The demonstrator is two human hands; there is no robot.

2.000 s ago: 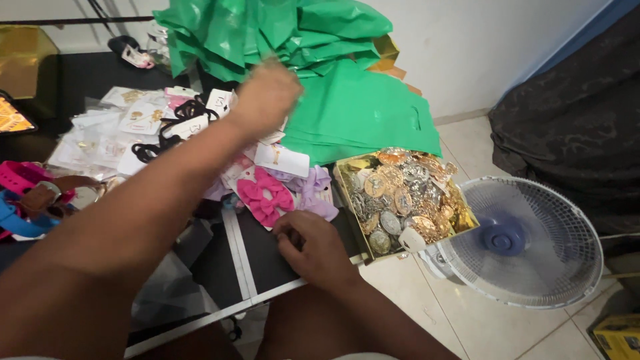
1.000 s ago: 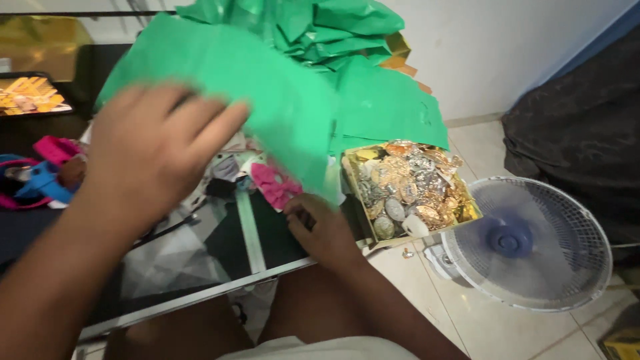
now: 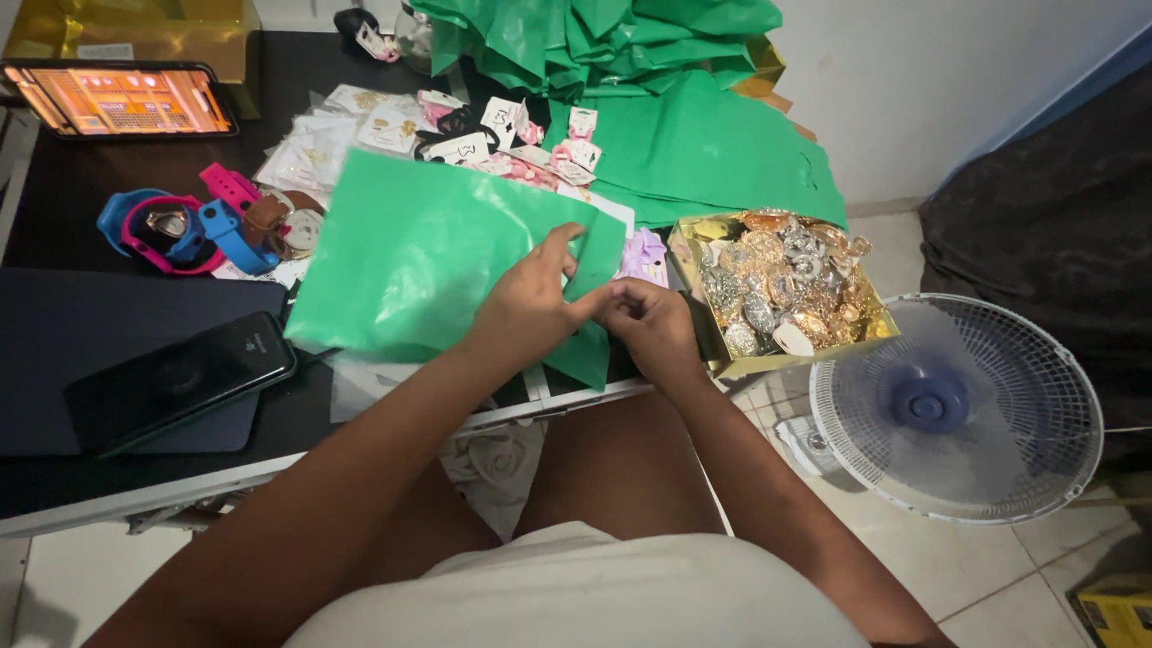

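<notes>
A green plastic bag (image 3: 414,252) lies over the table's front part, its right end at my hands. My left hand (image 3: 540,288) rests on the bag with fingers spread, its thumb meeting my right hand's fingertips. My right hand (image 3: 652,324) pinches at the bag's right edge; the fingertips are partly hidden. Just beyond it is a lilac scrunchie (image 3: 642,256). Carded pink hair ties (image 3: 576,153) and bagged earrings (image 3: 391,126) lie behind the bag. More green bags (image 3: 702,148) are stacked at the back. A gold box (image 3: 765,360) full of metallic jewelry stands right of my right hand.
Watches with blue, pink and brown straps (image 3: 243,225) lie left. A dark phone (image 3: 180,382) rests on a dark blue flat case (image 3: 54,315). Another phone (image 3: 135,99) with a lit screen leans on a gold box (image 3: 180,27). A round fan (image 3: 954,409) stands beyond the table's right side.
My left hand has come from the stacked bags, across the left, to beside my right hand. A green bag now lies over the hair accessories in front. The view has shifted left.
</notes>
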